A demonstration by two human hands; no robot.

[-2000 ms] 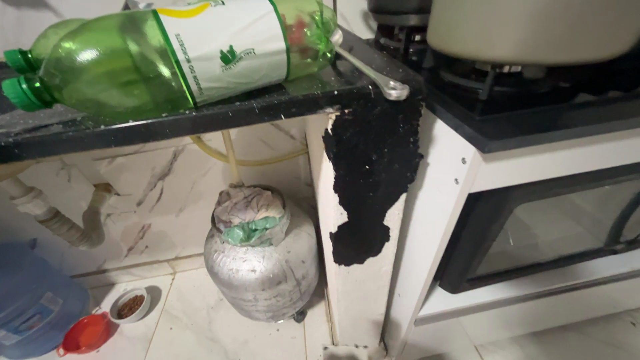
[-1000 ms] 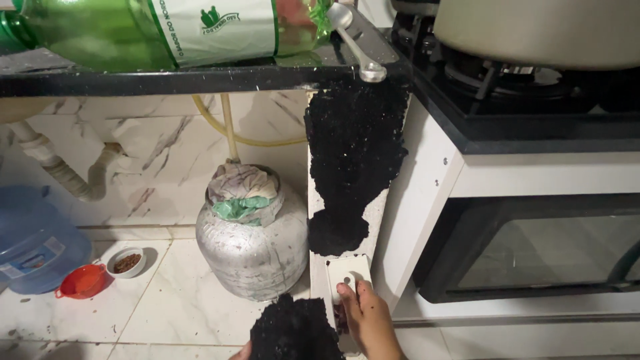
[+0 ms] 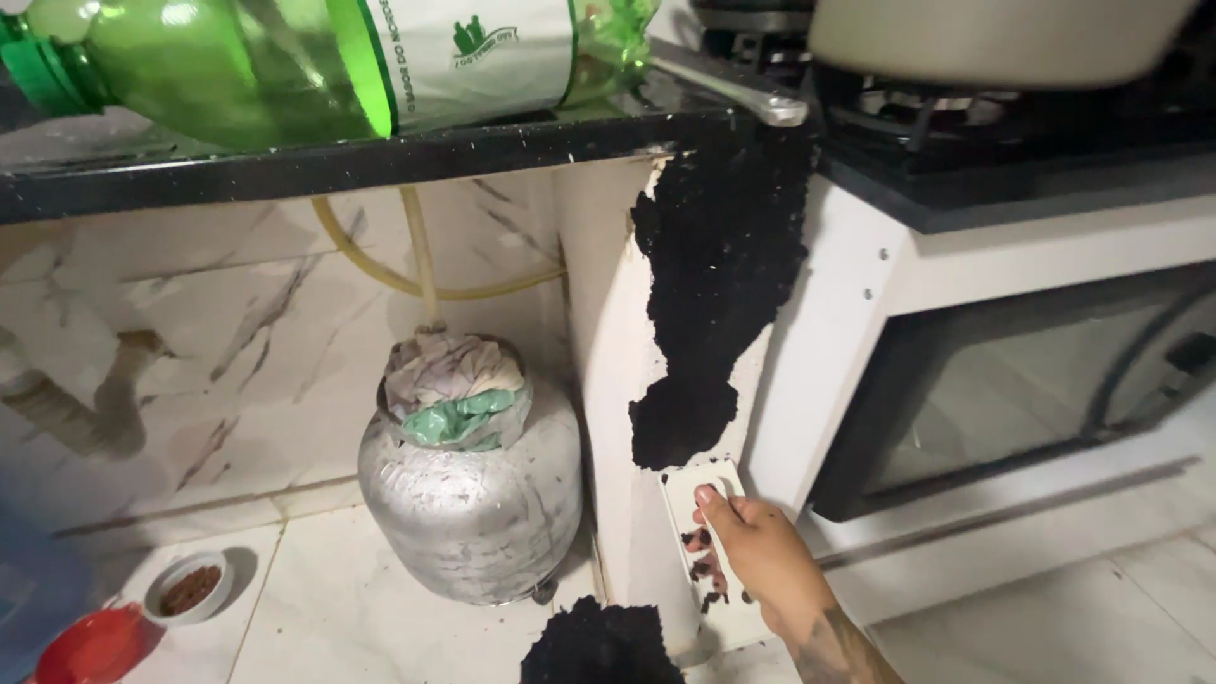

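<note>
My right hand [image 3: 760, 551] grips a flat cream-coloured plastic float [image 3: 698, 475] by its handle and holds it against the lower part of the narrow pillar [image 3: 608, 380]. Dark smears lie on the float and on some fingers. Just above it, an uneven black coating [image 3: 727, 266] with ragged edges covers the pillar's face up to the counter. At the bottom edge is a mass of the same black material [image 3: 603, 646]; what carries it is hidden. My left hand is not in view.
Left of the pillar stands a silver gas cylinder [image 3: 475, 503] with cloth and green plastic on top. Green bottles [image 3: 237, 66] and a metal spoon-like utensil [image 3: 741, 90] lie on the black counter [image 3: 475, 147]. A stove with a pot [image 3: 988, 38] stands right; bowls [image 3: 190, 589] sit on the floor.
Two seconds ago neither hand was in view. A second ago the right hand with the float and part of the left hand beside the black mass showed; the left hand has since left view.
</note>
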